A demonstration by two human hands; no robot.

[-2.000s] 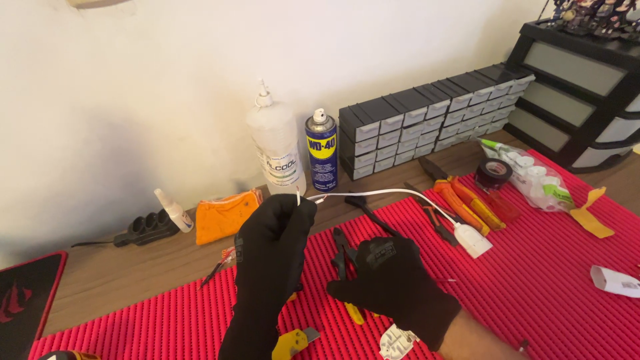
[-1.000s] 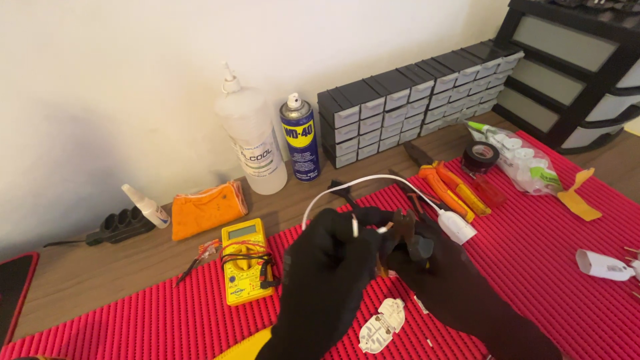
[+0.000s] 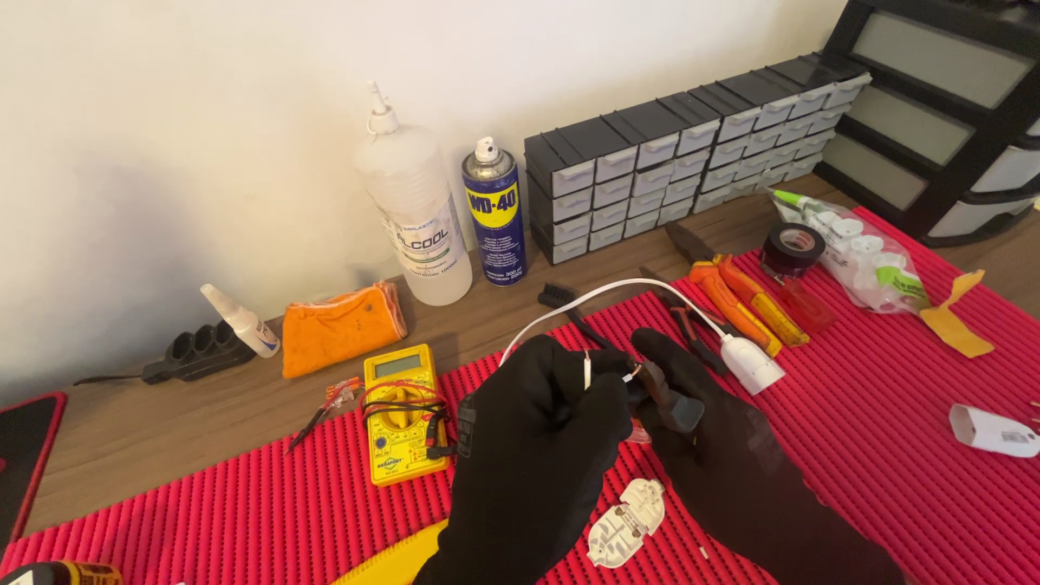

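Observation:
My left hand (image 3: 548, 431), in a black glove, holds the split end of a white electrical cord (image 3: 601, 286) between thumb and fingers. One short white wire end (image 3: 587, 370) sticks up from the grip. In my right hand (image 3: 715, 431), also gloved in black, is a small dark hand tool (image 3: 668, 398), its type unclear; its tip meets another wire end with bare copper. The cord arches to a white connector (image 3: 751, 364) lying on the red ribbed mat (image 3: 268, 504). Below my hands lies an opened white plastic plug housing (image 3: 626, 524).
Behind stand an alcohol bottle (image 3: 426, 236), a WD-40 can (image 3: 496, 219) and a small-drawer cabinet (image 3: 617, 171). Left are a yellow multimeter (image 3: 404, 414) and an orange cloth (image 3: 345, 325). Right lie orange-handled pliers (image 3: 731, 296), black tape (image 3: 792, 248) and a white plug shell (image 3: 993, 431).
The long-handled black-jawed tool under my right hand two seconds ago is no longer there; a small dark tool is in that hand. My hands have come together at the wire ends.

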